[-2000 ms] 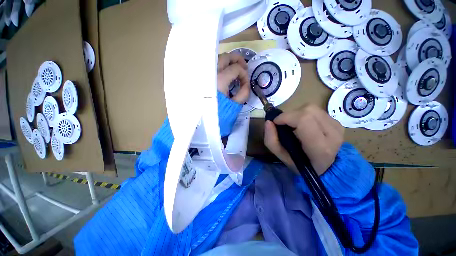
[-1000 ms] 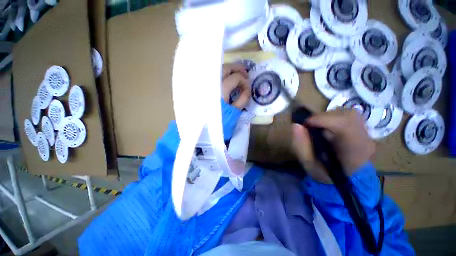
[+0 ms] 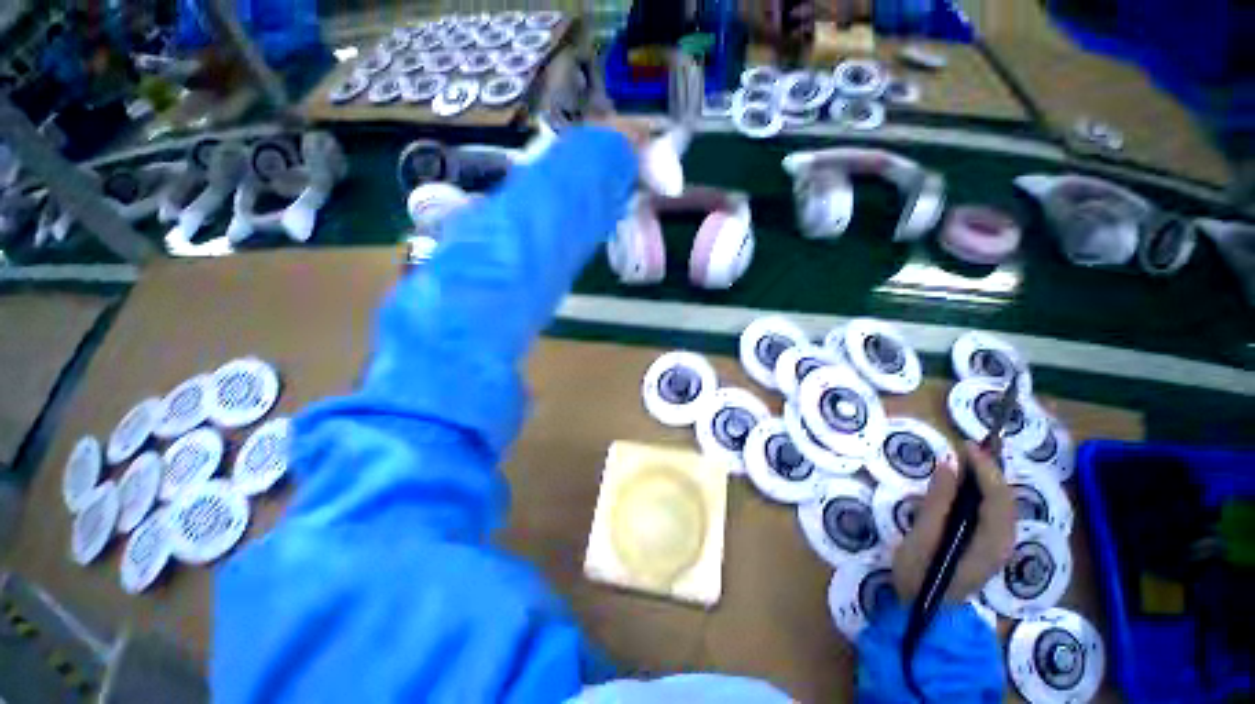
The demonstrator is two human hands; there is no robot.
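Observation:
My left arm reaches far forward over the green conveyor. My left hand [image 3: 628, 128] is small, blurred and partly hidden by the blue sleeve; it is at a white headphone [image 3: 663, 162] and appears to hold it. My right hand [image 3: 950, 530] holds the black soldering iron [image 3: 952, 547] upright over the speaker plates, tip pointing away from me. The cream holding fixture [image 3: 657, 523] lies on the cardboard with its round recess bare. White speaker plates [image 3: 842, 409] with dark rings are heaped right of the fixture.
Perforated white discs [image 3: 209, 520] lie at the left on the cardboard. A blue plastic bin [image 3: 1170, 550] is at the right edge. More headphones [image 3: 684, 241] stand on the conveyor [image 3: 812, 296]. Across it are more white discs [image 3: 447, 62] and another blue bin.
The headphone and speaker plate have left the fixture. My left hand has moved from the fixture forward to the conveyor. My right hand has moved right with the iron. The view has tilted up.

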